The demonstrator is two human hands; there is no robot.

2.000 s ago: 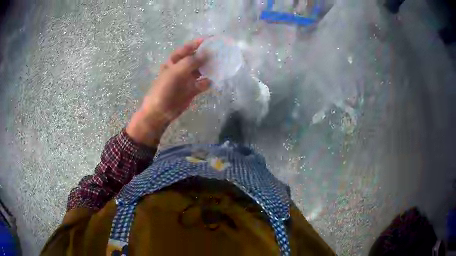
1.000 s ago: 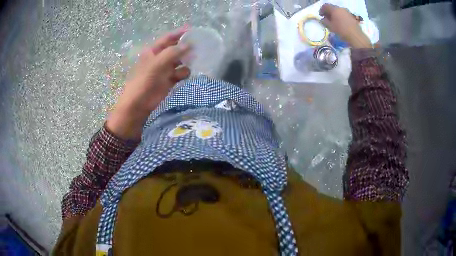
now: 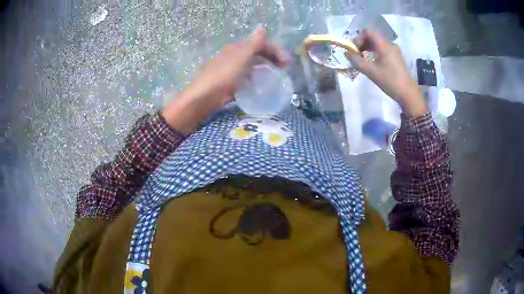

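My left hand point(image 3: 238, 66) holds a pale, milky round plastic cup point(image 3: 264, 91) just above the lap, its disc-like end facing up. My right hand point(image 3: 379, 60) grips the right side of a yellow tape roll point(image 3: 332, 39), a ring with an open centre, held up over the left edge of the white sheet. A narrow strip of tape point(image 3: 308, 72) seems to hang from the roll's left side. The fingers of both hands are somewhat blurred. Whether the strip touches the cup cannot be told.
The white sheet point(image 3: 363, 115) bears a small black patch point(image 3: 426, 72) and a blue-tinted container point(image 3: 377, 131) partly behind my right forearm. A white round thing point(image 3: 446, 102) lies at the sheet's right edge. Speckled floor point(image 3: 115, 74) shows at the left. The blue-checked apron point(image 3: 230, 158) covers my lap.
My right hand came into view, reached the tape roll on the sheet, and now holds it lifted and nearer the cup. My left hand still holds the cup. The view has shifted.
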